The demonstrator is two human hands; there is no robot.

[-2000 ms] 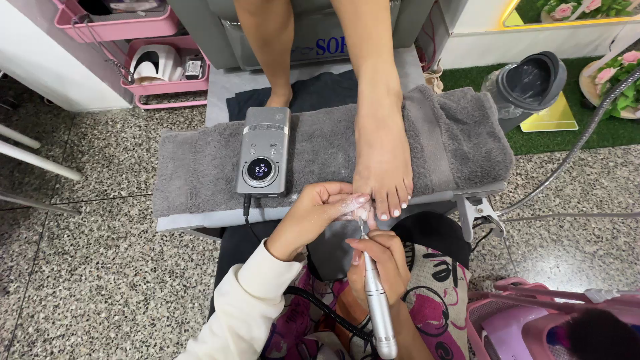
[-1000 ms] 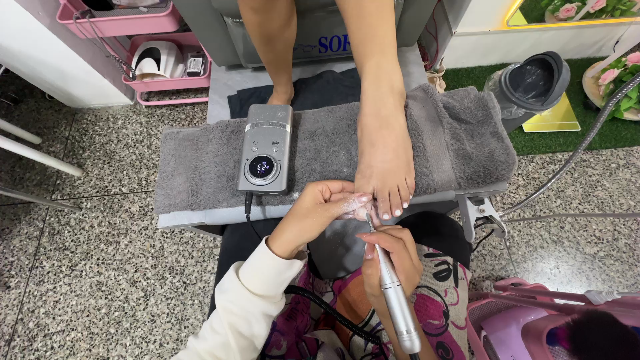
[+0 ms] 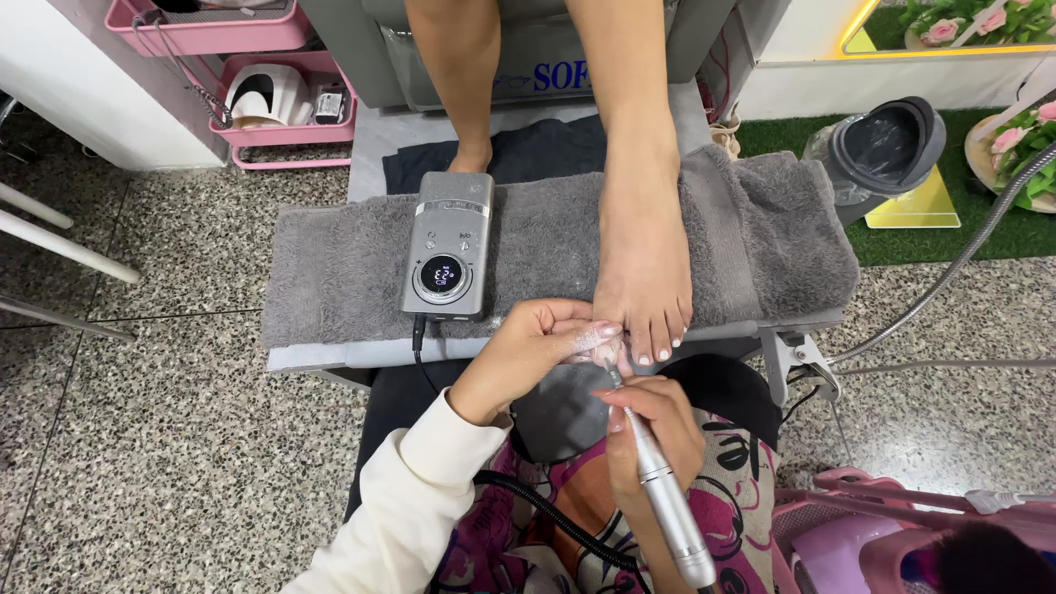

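Observation:
A person's foot (image 3: 639, 247) rests on a grey towel (image 3: 544, 219) with its toes over the near edge. My left hand (image 3: 536, 351), dusted with white powder, grips the big toe between thumb and fingers. A silver electric nail drill handpiece (image 3: 670, 499) is in my right hand (image 3: 656, 421), held like a pen, its tip at the big toenail. Whether the bit touches the nail cannot be told. The drill's grey control unit (image 3: 450, 247), its display lit, lies on the towel left of the foot, with a black cable plugged into its near end.
A black coiled cord (image 3: 561, 520) crosses my lap. Pink trolley trays (image 3: 285, 132) stand at the upper left, and a bin (image 3: 879, 148) at the upper right. A clamp (image 3: 800, 359) with a flexible metal arm is fixed at the footrest's right end. A pink cart (image 3: 874, 503) stands lower right.
The back end of the handpiece has swung to the right since the earliest frame, its tip remaining at the big toe. My left hand keeps its hold on the toe.

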